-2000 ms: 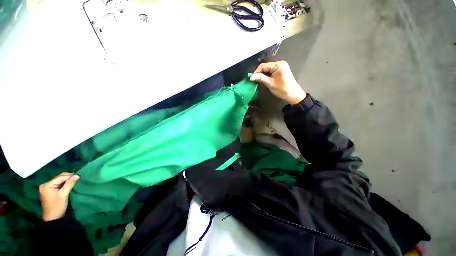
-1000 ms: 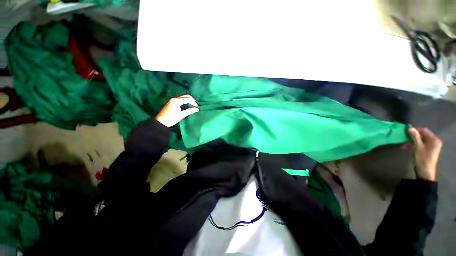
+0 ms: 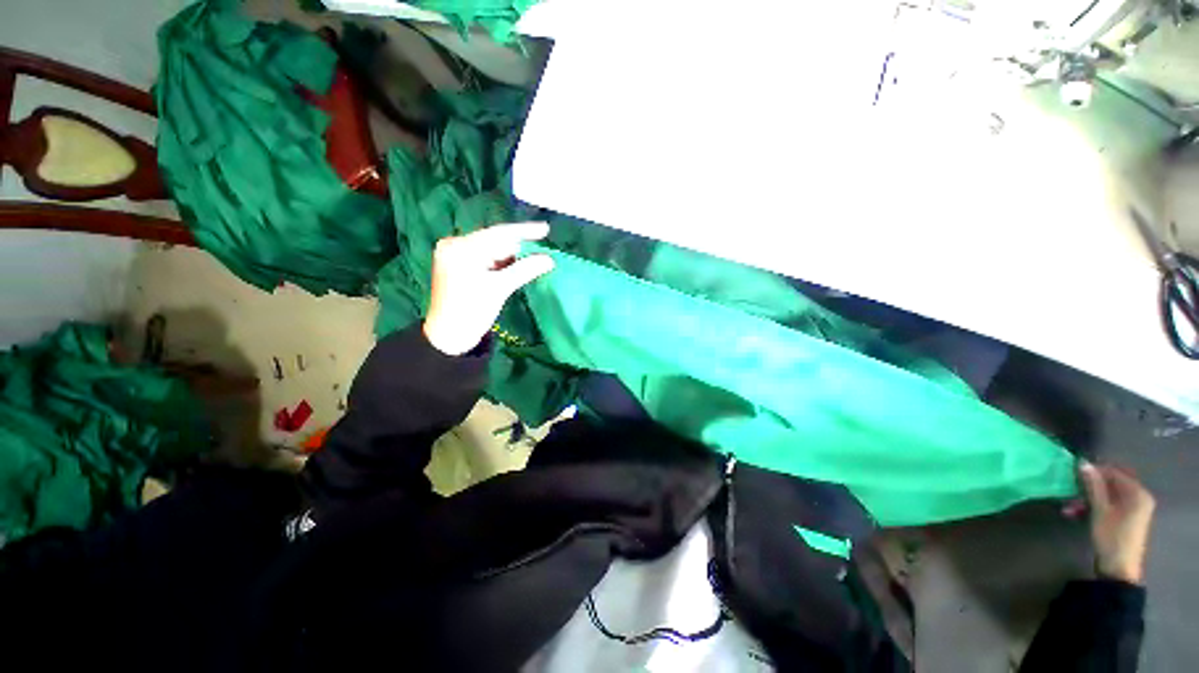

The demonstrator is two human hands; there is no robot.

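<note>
A bright green cloth panel [image 3: 789,381] is stretched between my two hands, over my lap and in front of the white table's near edge. My left hand [image 3: 484,279] is at the panel's upper left corner, thumb and fingers around the cloth edge. My right hand [image 3: 1115,515] pinches the panel's right end, low at the right. The upper edge runs fairly straight from hand to hand. Part of the cloth hangs down below and behind it.
The white machine table [image 3: 736,145] is overexposed. Black-handled scissors [image 3: 1179,296] lie at its right end. Small metal machine parts [image 3: 1072,72] show at top right. Green piles [image 3: 263,145] lie at the left, by a wooden chair [image 3: 79,151]. Red scraps [image 3: 293,417] lie on the floor.
The view has swung left, showing more of the piles and chair. The panel has gone from sloping up rightward to sloping down rightward, and its upper edge looks smoother and tauter. Both hands still hold it.
</note>
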